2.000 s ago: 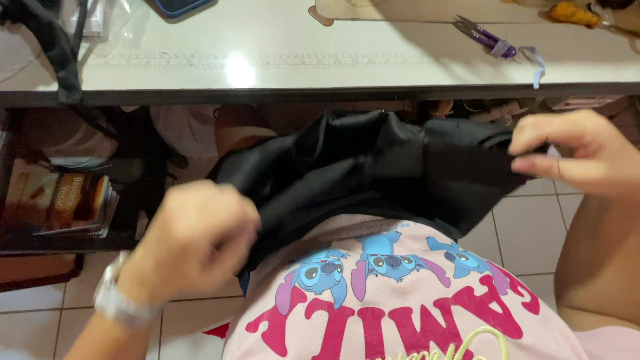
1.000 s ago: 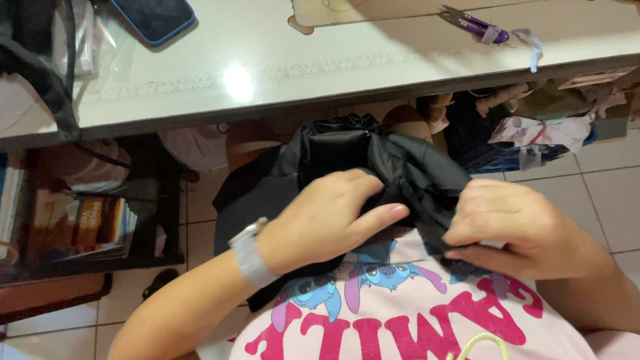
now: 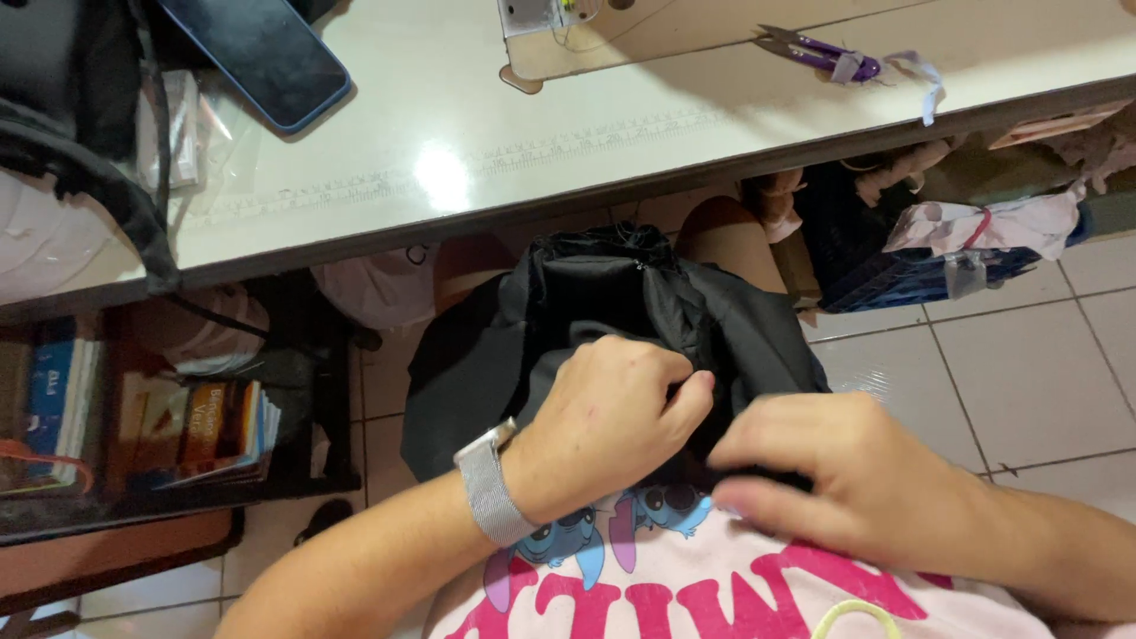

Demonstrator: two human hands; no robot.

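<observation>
A black fabric garment or piece (image 3: 772,328) lies bunched over the person's lap, its gathered far edge below the table. My left hand (image 3: 612,417), with a mesh-band watch on the wrist, rests closed on the cloth near its middle, fingers curled down into it. My right hand (image 3: 825,470) is just right of it at the near edge of the cloth, thumb and fingers apart and slightly blurred; no cloth shows between them.
On the white table (image 3: 382,177) with a printed ruler lie a smartphone (image 3: 257,62) and purple thread snips (image 3: 825,55). The sewing machine's base (image 3: 621,35) is beyond. Below stand a shelf with books (image 3: 213,426) and a blue crate (image 3: 887,275) with cloth.
The black cloth, stretched between both hands two seconds ago, now lies on the lap. My right hand has come off the bunched cloth it gripped one second ago. The view has shifted.
</observation>
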